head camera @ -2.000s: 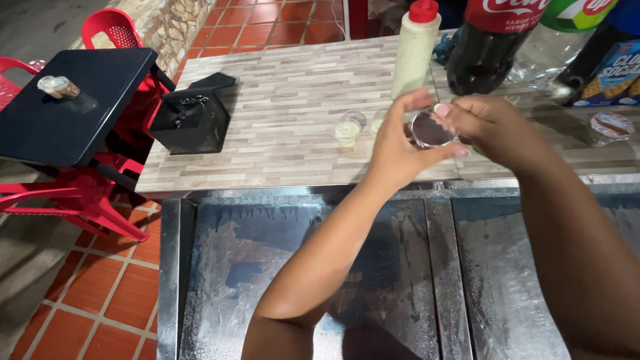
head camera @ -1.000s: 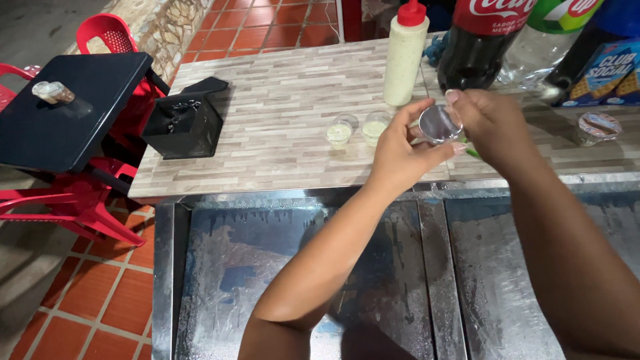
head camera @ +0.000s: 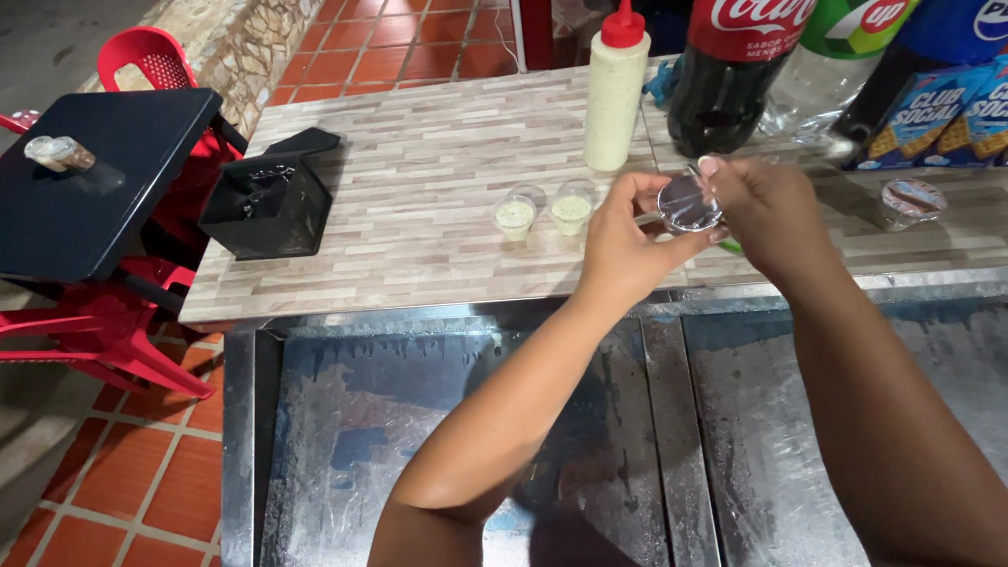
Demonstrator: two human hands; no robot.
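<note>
My left hand (head camera: 634,236) holds a small round cup (head camera: 689,203) with a shiny, film-like top, thumb and fingers around its rim. The fingertips of my right hand (head camera: 760,205) pinch clear film at the cup's upper right edge. Left of my hands, two small clear cups of pale green sauce (head camera: 515,216) (head camera: 570,213) stand side by side on the wood-patterned counter. Behind them a squeeze bottle of pale green sauce (head camera: 614,102) with a red cap stands upright. A green object (head camera: 731,246) is partly hidden below my right hand.
A black box (head camera: 272,209) stands on the counter's left. Soda bottles (head camera: 728,87) and blue cracker packs (head camera: 917,118) line the back right, with a covered cup (head camera: 909,203) before them. Metal-framed panels (head camera: 441,425) lie nearer me. A dark table (head camera: 102,173) and red chairs (head camera: 118,339) are at left.
My right hand has moved from the cup's rim to slightly right of it, with film between its fingertips. The left hand still holds the cup.
</note>
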